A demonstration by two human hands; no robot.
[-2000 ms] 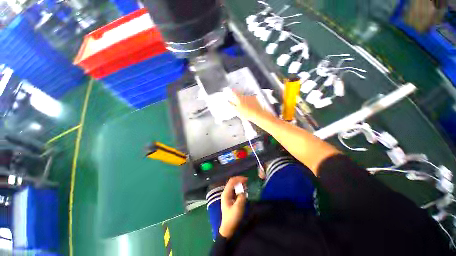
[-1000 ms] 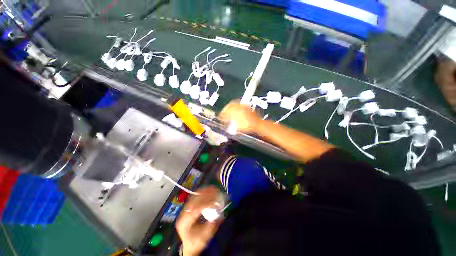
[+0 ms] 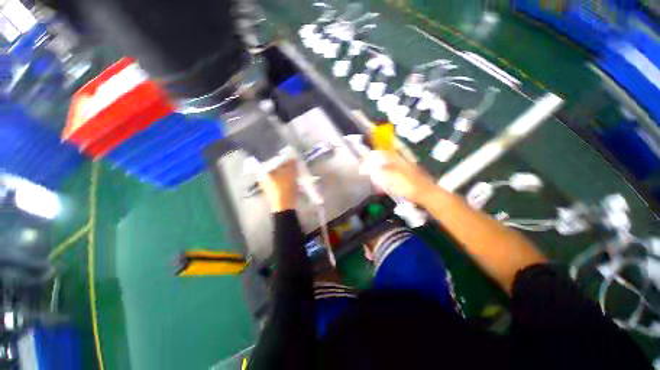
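Observation:
The silver-grey horn [image 3: 255, 131] hangs over the metal base plate [image 3: 250, 220]. My left hand [image 3: 281, 184] reaches in under the horn, its fingertips at a white block [image 3: 278, 159] at the nest; blur hides whether they grip it. A thin white cord [image 3: 323, 224] trails from the nest area over the plate's front edge. My right hand [image 3: 396, 175] is at the plate's right side, by the yellow post, with a small blurred white adapter [image 3: 372, 163] in its fingers.
The conveyor belt [image 3: 499, 108] on the right holds several white corded adapters [image 3: 376, 90] and a white divider strip [image 3: 506, 137]. A yellow-and-black post [image 3: 213, 264] stands left of the plate, another yellow post [image 3: 383, 136] right. Red and blue crates [image 3: 170, 148] stand left.
The view swung to the belt and back to the machine. My left hand moved from the front panel to under the horn. My right hand moved from the belt's near edge to the plate's right side.

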